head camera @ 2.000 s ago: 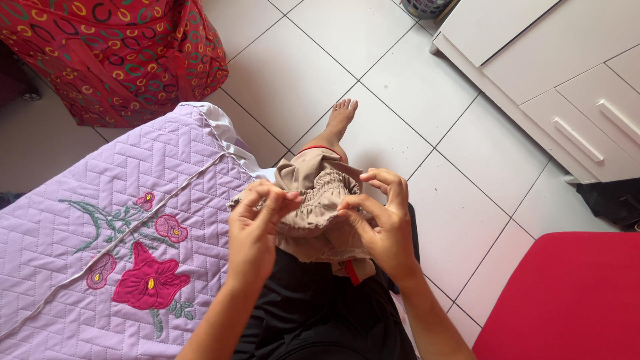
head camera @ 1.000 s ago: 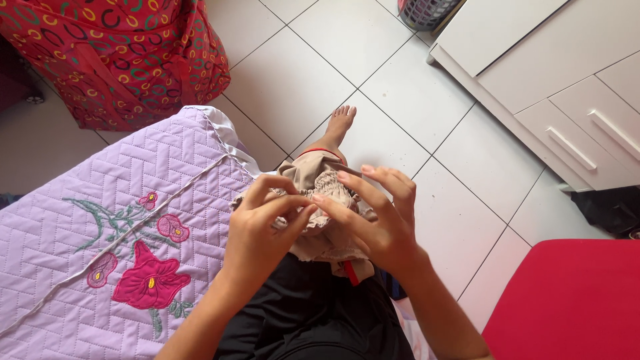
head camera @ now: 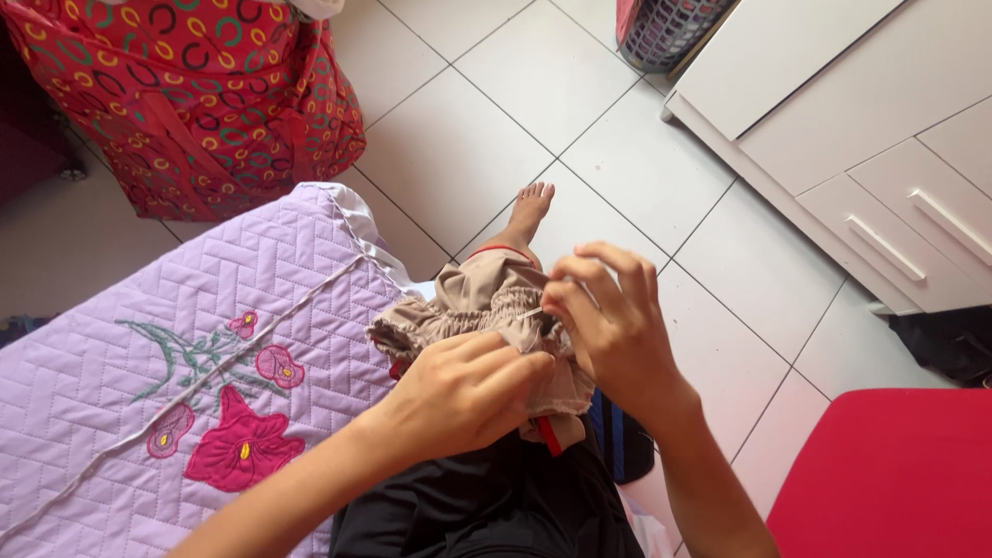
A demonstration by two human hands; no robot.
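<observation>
A beige gathered fabric piece with red trim (head camera: 480, 291) lies over my lap, its ruched edge uppermost. My left hand (head camera: 473, 387) is over its near part with fingers bent together; whether they pinch the cloth or a thread is hidden. At the gathered band's right side, my right hand (head camera: 608, 310) has thumb and forefinger pinched beside a short, thin white strip (head camera: 530, 313), perhaps elastic or cord. Its other fingers are curled. A long pale cord (head camera: 221, 363) runs across the lilac quilted cover with flower embroidery (head camera: 116, 333) at the left.
A large red patterned bag (head camera: 232, 116) stands on the tiled floor at upper left. White drawers (head camera: 821, 139) are at the right, with a grey plastic basket (head camera: 670, 35) near them. A red seat (head camera: 891, 473) occupies the lower right. My bare foot (head camera: 531, 213) rests on the tiles.
My hands, close together over the gathers a second ago, are now farther apart. The left is lower on the cloth, and the white strip shows by my right fingertips.
</observation>
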